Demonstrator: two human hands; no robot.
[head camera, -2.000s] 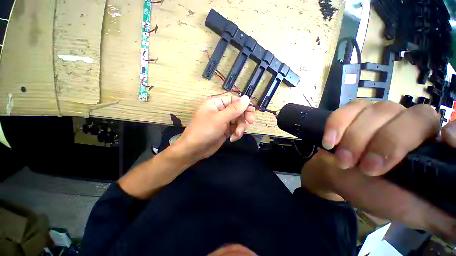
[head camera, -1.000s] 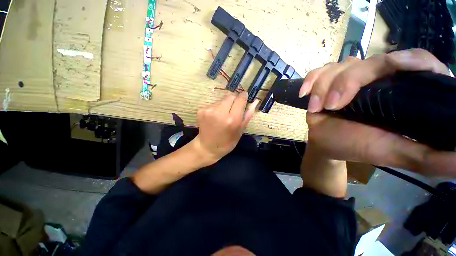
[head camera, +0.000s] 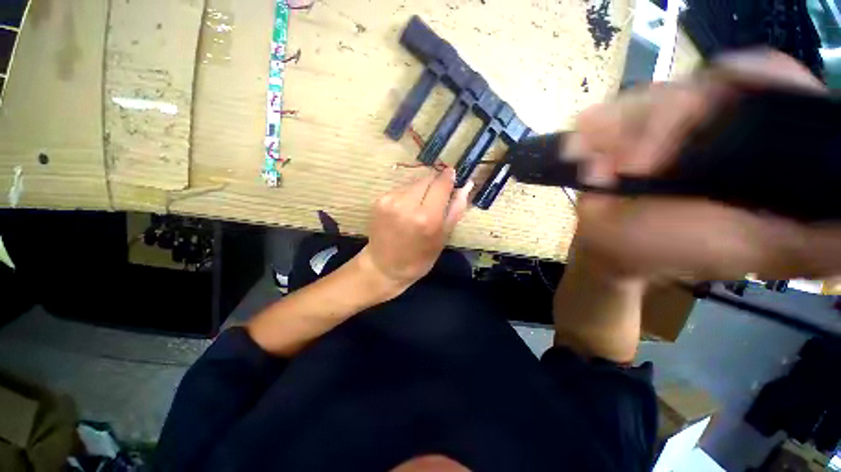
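A black plastic housing (head camera: 472, 88) with four arms lies slanted on the cardboard, arms pointing towards me. Thin red lead wires (head camera: 415, 138) show between its arms. My left hand (head camera: 410, 226) pinches the end of the third arm from the left with its fingertips. My right hand (head camera: 636, 147), blurred, is closed around the black electric screwdriver (head camera: 553, 159). The screwdriver's front end is over the fourth arm; its bit is thin and blurred, and I cannot tell what it touches.
A narrow green circuit board (head camera: 275, 92) with short red leads lies left of the housing. Dark screws (head camera: 603, 24) lie scattered at the far right of the cardboard (head camera: 350, 101). Black parts (head camera: 765, 28) are heaped at the far right. A screwdriver cable (head camera: 765, 309) hangs at right.
Over two seconds my right hand has brought the screwdriver up from the arm ends to beside the fourth arm. My left hand has turned knuckles-up at the third arm. The housing has shifted slightly right.
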